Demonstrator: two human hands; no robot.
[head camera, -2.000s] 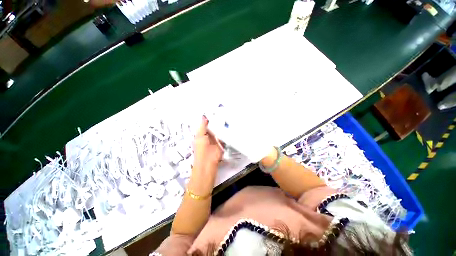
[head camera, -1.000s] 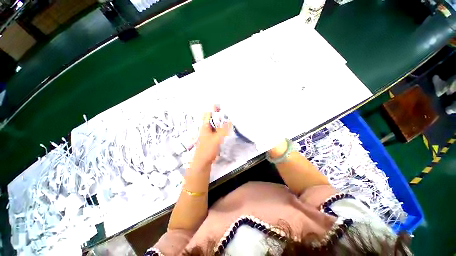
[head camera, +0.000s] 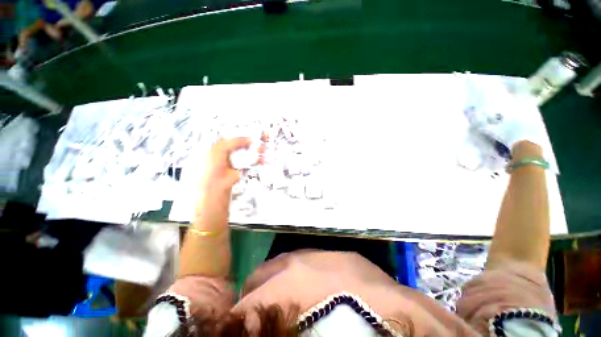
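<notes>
My bare left hand (head camera: 227, 161) is over the loose corded parts at centre left, its fingers around a small white block (head camera: 244, 158). My right hand (head camera: 511, 122), in a white glove, is far right over the bench sheet. A dark blue strip, perhaps cloth (head camera: 495, 146), shows below its fingers, beside a blurred white shape. Glare hides what the right fingers hold. White corded parts (head camera: 300, 178) lie scattered right of my left hand. A denser heap of them (head camera: 125, 151) covers the left sheet.
A white labelled bottle with a dark top (head camera: 555, 77) leans in view beyond my right hand. The bench's front edge (head camera: 369, 233) runs before my body. A blue bin (head camera: 406, 263) of white parts and a clear plastic bag (head camera: 125, 253) are below it.
The view has turned and levelled. My hands have moved far apart, the right one out to the right end of the sheets. My left hand is now over the loose parts.
</notes>
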